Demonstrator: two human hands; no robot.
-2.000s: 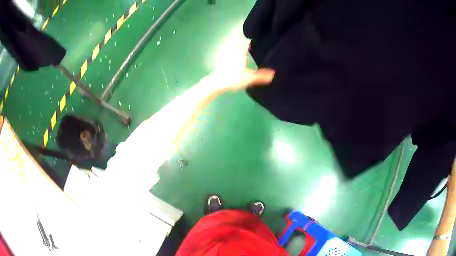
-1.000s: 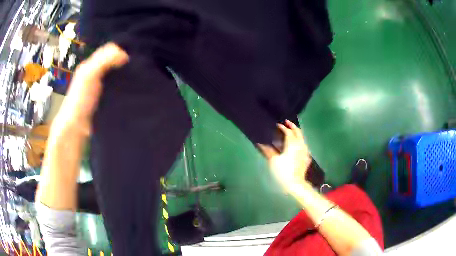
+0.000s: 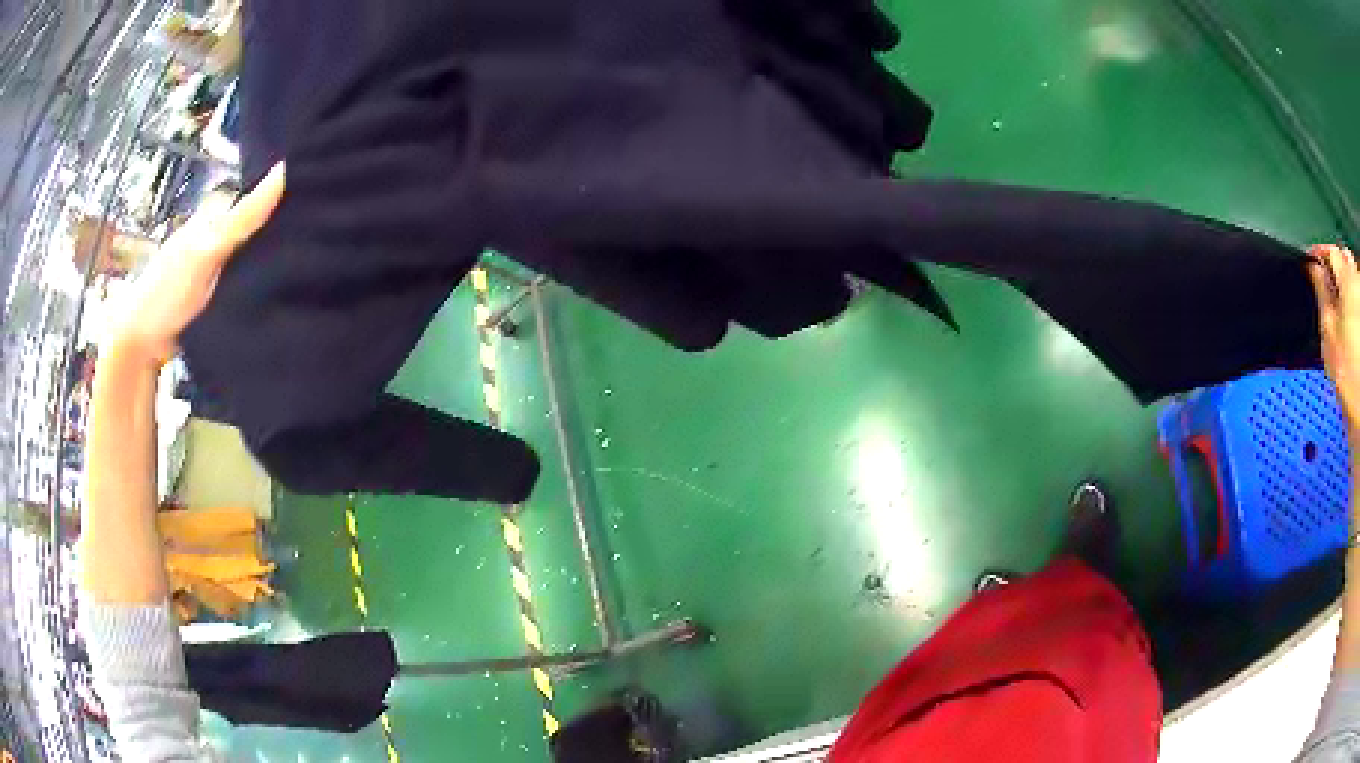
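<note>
A very dark garment [image 3: 627, 164] fills the upper left and middle of the view. One long part is stretched out to the right, and a sleeve hangs lower left. My right hand [image 3: 1338, 306], cut off by the right edge, pinches the far end of the stretched part. My left hand [image 3: 194, 276] is against the garment's left side, thumb or finger on the cloth. The other fingers are unclear, so its grip cannot be told.
A blue plastic stool [image 3: 1290, 462] stands below my right hand. A grey rail leg [image 3: 574, 477] crosses the green floor by yellow-black tape. Another dark cloth piece [image 3: 298, 678] is lower left, orange pieces [image 3: 216, 559] above it. Red cloth [image 3: 1014, 686] covers my lap.
My right hand has moved far right and up, stretching the cloth out sideways. My left hand has moved slightly left and down. The lower left part of the garment has swung up.
</note>
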